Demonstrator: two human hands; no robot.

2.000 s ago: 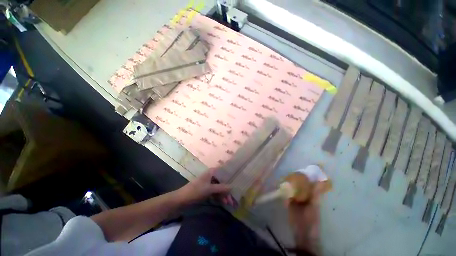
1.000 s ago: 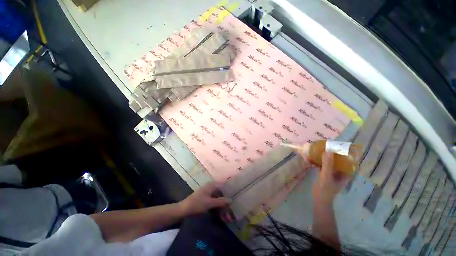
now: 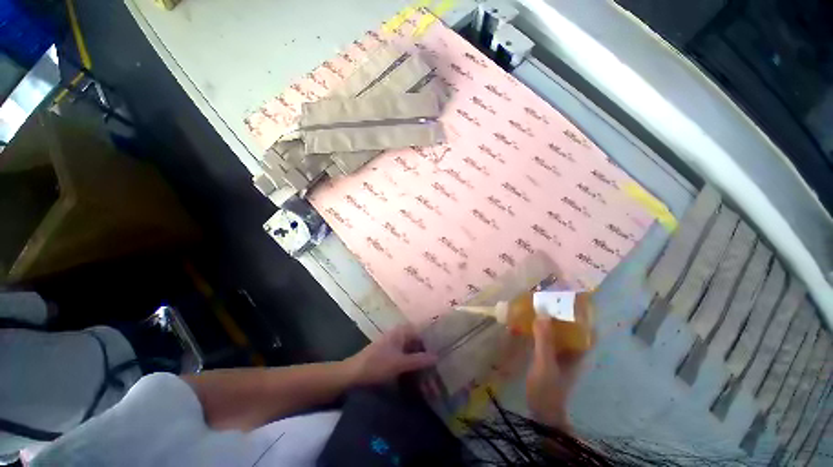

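A beige-grey zipper strip [image 3: 479, 351] with a dark line along its middle lies at the near corner of the pink sheet [image 3: 429, 233]. My left hand [image 3: 397, 358] grips its lower left end between thumb and fingers. My right hand [image 3: 545, 369] holds the amber glue bottle [image 3: 553, 319] tilted, its pale nozzle pointing left over the strip. I cannot tell if the nozzle tip touches the strip. The bottle hides part of the strip.
A pile of overlapping strips [image 3: 370, 123] lies on the sheet's far left. Several laid-out strips [image 3: 731, 319] stand in a row at right by the window. Metal brackets [image 3: 290, 231] sit beside the sheet. Yellow tape [image 3: 648, 205] holds its edges.
The bottle came in over the strip from the right, reached its far end, then moved back left and towards me along it. My left hand keeps hold of the strip. The view has shifted.
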